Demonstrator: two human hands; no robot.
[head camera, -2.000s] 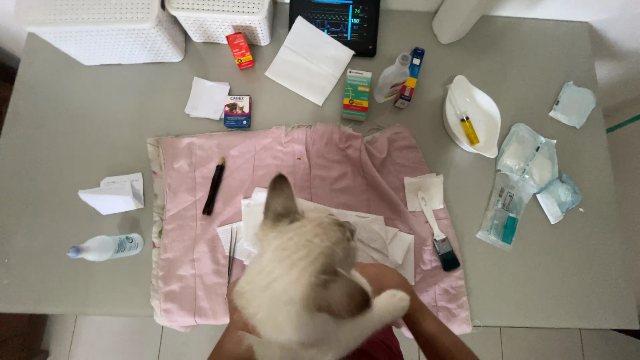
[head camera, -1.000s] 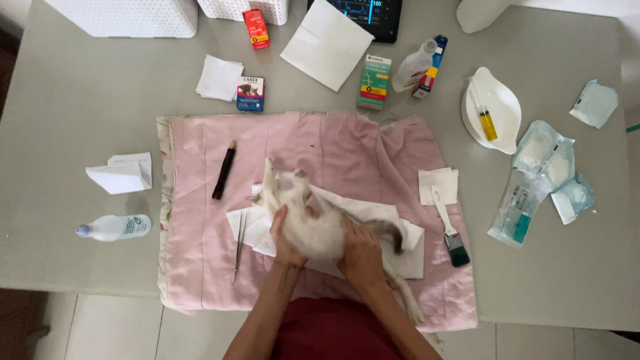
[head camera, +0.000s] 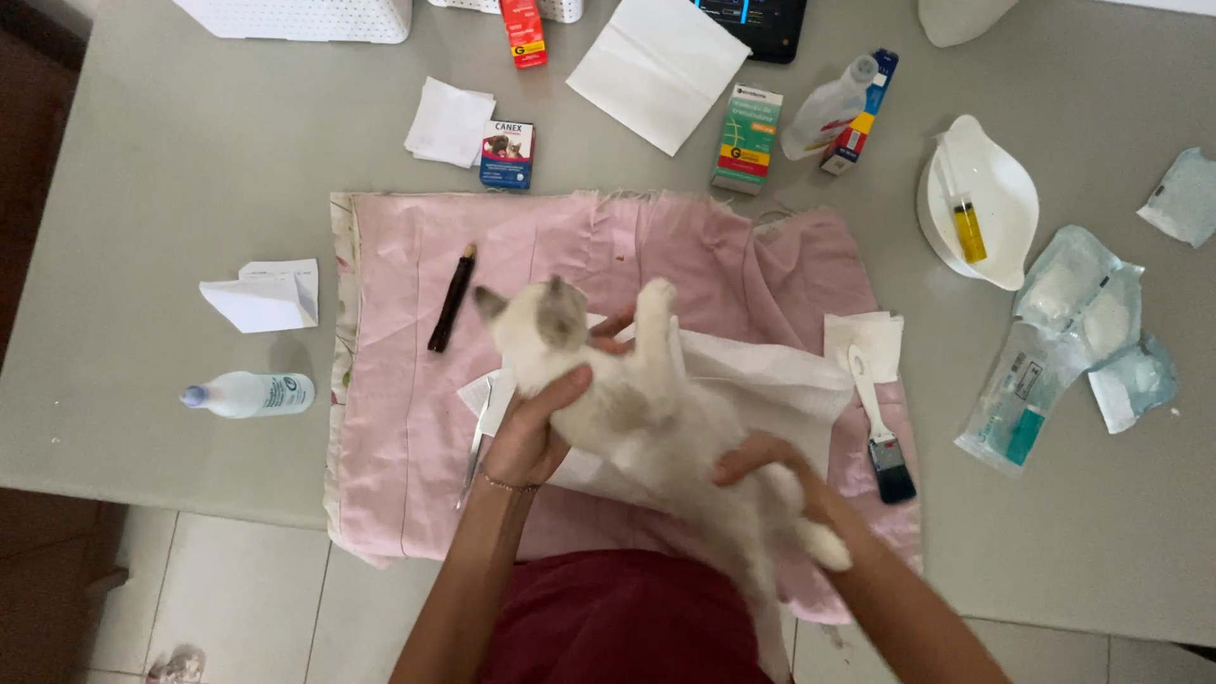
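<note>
A pale kitten (head camera: 655, 418) with grey ears is held over a pink cloth (head camera: 399, 456), its head toward the left and its hind end toward the lower right. My left hand (head camera: 537, 427) grips its chest and shoulders, thumb on top and fingers showing past the far side. At its rear, my right hand (head camera: 779, 475) holds the belly and hind legs. White cloth or paper (head camera: 769, 370) lies under the animal. Metal tweezers (head camera: 473, 456) rest left of my left wrist, and a dark, pen-like stick (head camera: 453, 299) lies farther up. A brush with white handle (head camera: 879, 427) lies at right.
Medicine boxes (head camera: 748, 138), a clear bottle (head camera: 826, 109) and a tablet (head camera: 760, 24) stand or lie along the back. On the right are a white dish (head camera: 988, 199) with a yellow-filled syringe (head camera: 969, 233) and sealed packs (head camera: 1026, 380). A white bottle (head camera: 252, 394) lies left.
Two seconds ago the kitten was near the table's front edge with its head upward; now it is stretched sideways between my hands. Since one second ago its head has come into clear view at left.
</note>
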